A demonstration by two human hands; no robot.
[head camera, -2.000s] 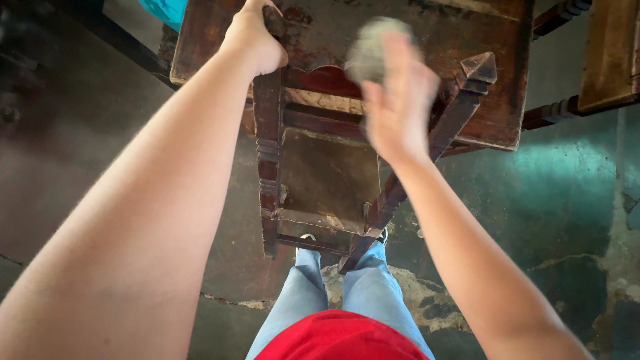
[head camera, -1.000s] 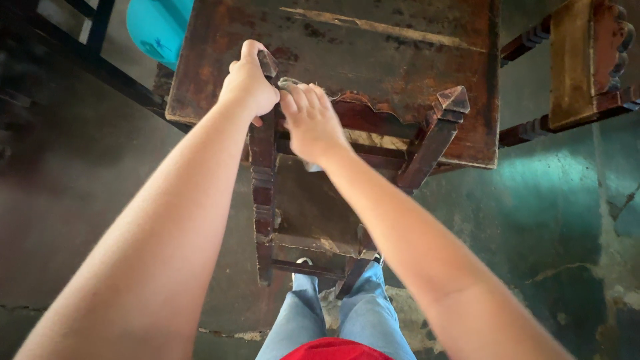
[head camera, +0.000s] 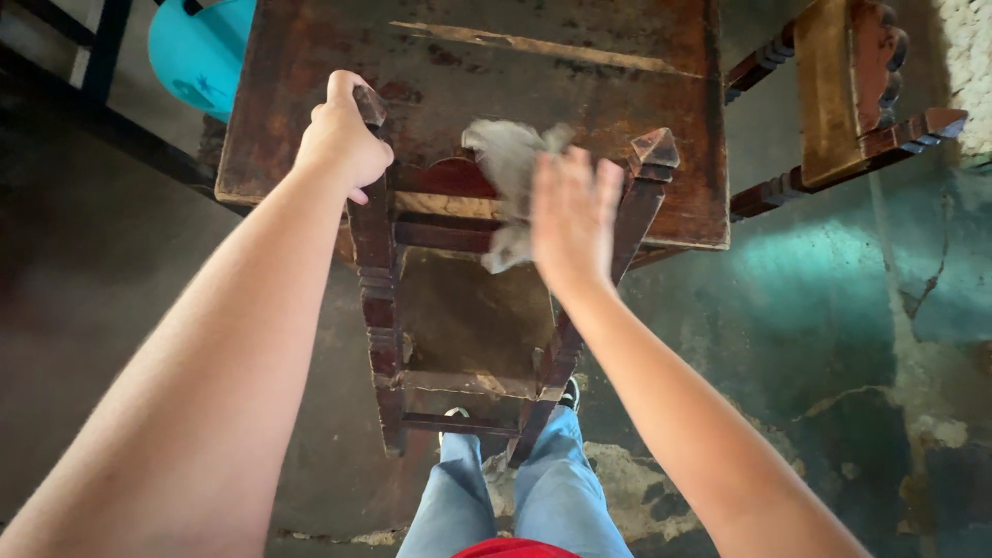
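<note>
A dark wooden chair (head camera: 377,298) stands in front of me, its carved backrest against the edge of a worn wooden table (head camera: 542,93). My left hand (head camera: 341,136) grips the top of the chair's left back post. My right hand (head camera: 575,217), blurred, is over the backrest between the two posts, nearer the right one. Beneath and beside its fingers lies a grey cloth (head camera: 508,167), which hangs over the top rail; how firmly the fingers hold it cannot be told. The chair's seat (head camera: 473,318) shows below the backrest.
A turquoise plastic object (head camera: 205,58) is at the table's left corner. Another wooden chair (head camera: 833,93) stands to the right, and dark wooden bars (head camera: 116,124) run along the left. My legs are close behind the near chair, on a cracked floor (head camera: 814,310).
My right hand has moved with the cloth from beside the left post to the right part of the backrest. My left hand stays at the left post.
</note>
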